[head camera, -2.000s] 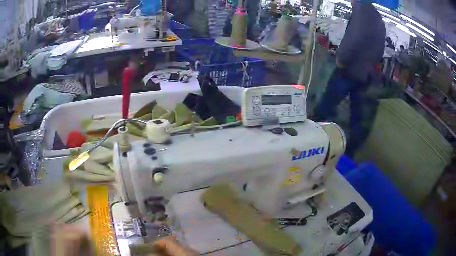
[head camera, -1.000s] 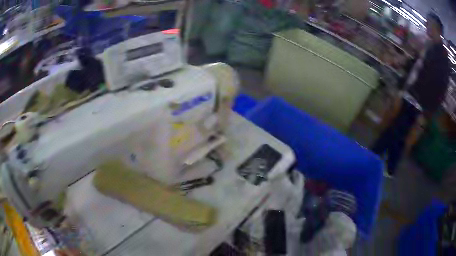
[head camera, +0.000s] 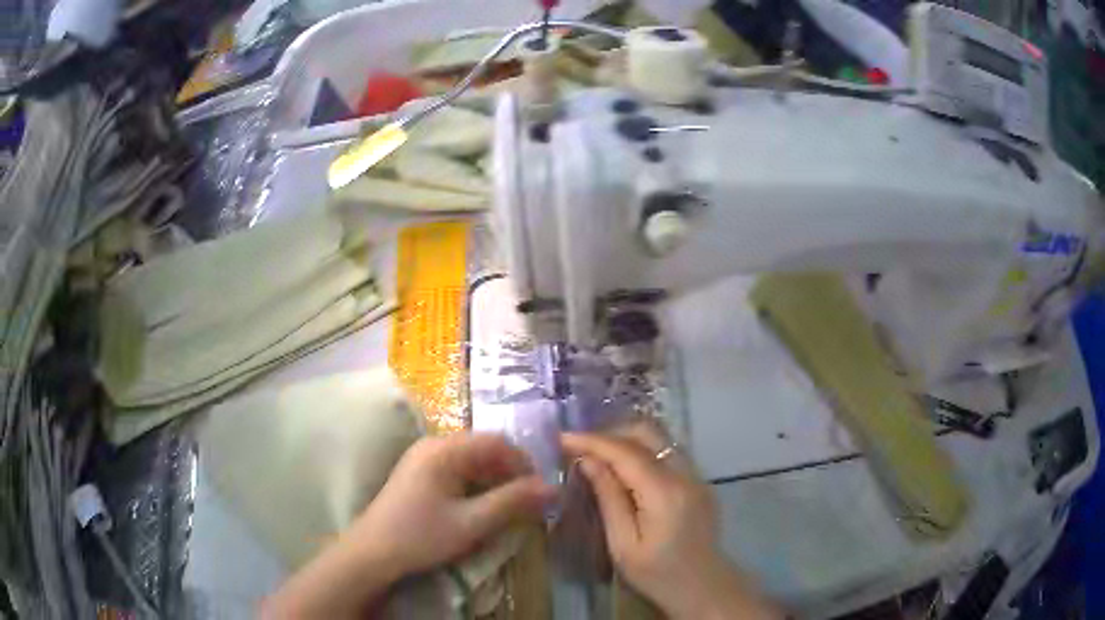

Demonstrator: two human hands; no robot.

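Observation:
My left hand [head camera: 454, 503] and my right hand [head camera: 654, 515] are close together just in front of the needle plate [head camera: 515, 406]. My left hand's thumb and fingers are pinched on a pale green panel [head camera: 303, 454], which spreads out to its left and shows again below the hand. My right hand, with a ring, has its fingertips closed on a narrow olive-brown strip [head camera: 582, 539] that hangs between the hands. The exact grip is blurred. The presser foot [head camera: 557, 369] is just beyond the fingertips.
A layered stack of pale green panels [head camera: 242, 309] lies left of orange tape [head camera: 430, 321]. An olive strip bundle [head camera: 860, 400] lies under the white sewing machine arm [head camera: 800, 182]. A lamp [head camera: 367, 155] reaches over the left side. Grey-green pieces [head camera: 49, 279] hang far left.
The view has swung back left and down from the machine's right end. Both hands now show together before the needle; a second ago they were almost out of view.

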